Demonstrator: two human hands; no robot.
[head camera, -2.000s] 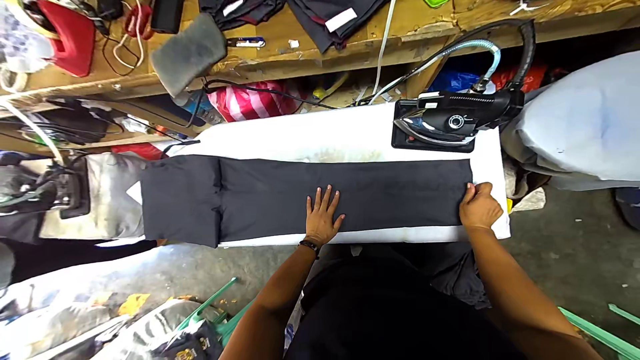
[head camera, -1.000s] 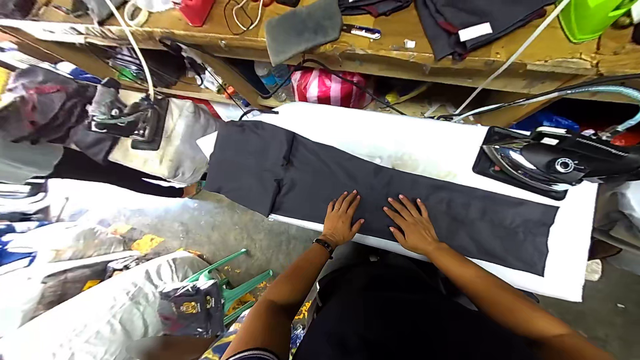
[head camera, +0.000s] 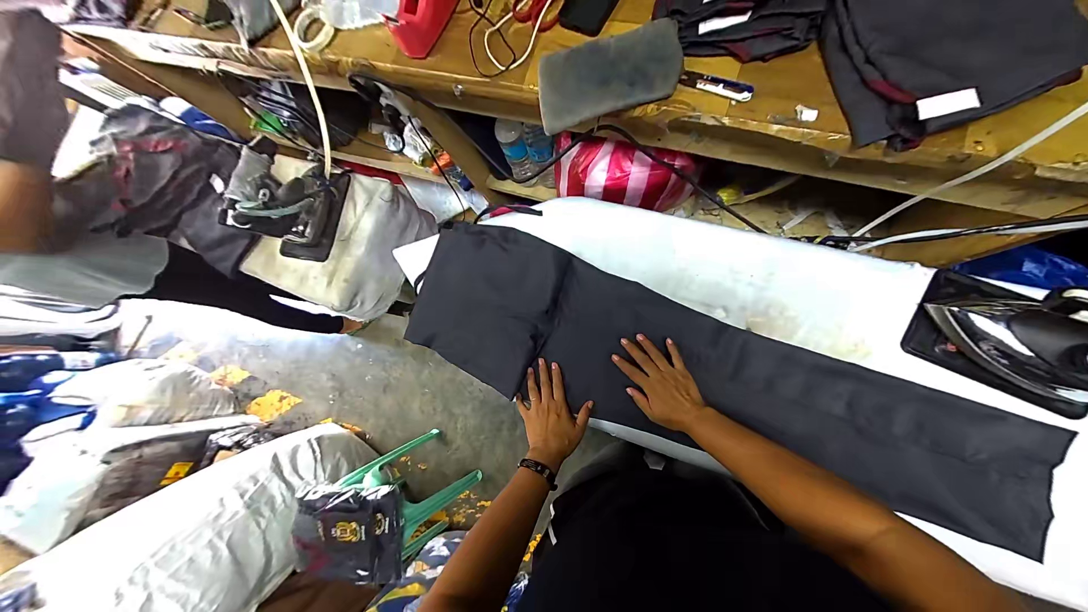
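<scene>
A long piece of dark grey cloth (head camera: 765, 374), wider and doubled at its left end, lies flat on a white padded ironing board (head camera: 680, 255). My left hand (head camera: 550, 418), with a dark bracelet at the wrist, rests flat with fingers spread on the cloth's near edge, by the crosswise fold. To its right my right hand (head camera: 661, 382) lies palm down on the cloth, fingers apart. Neither hand grips anything. A black electric iron (head camera: 1011, 331) sits on a dark rest at the board's right end, beyond the cloth. A white piece (head camera: 415, 257) sticks out past the cloth's left end.
Beyond the board runs a wooden workbench (head camera: 782, 85) with folded dark garments (head camera: 960, 59), a grey pad (head camera: 610, 75) and cables. At left, another iron (head camera: 314, 212) stands on a padded surface beside a person's arm (head camera: 25, 204). A green plastic stool (head camera: 442, 501) and large sacks (head camera: 212, 518) are at lower left.
Both hands have moved left along the cloth; the right hand, at the cloth's right end two seconds ago, now lies near the left one. The view has swung left.
</scene>
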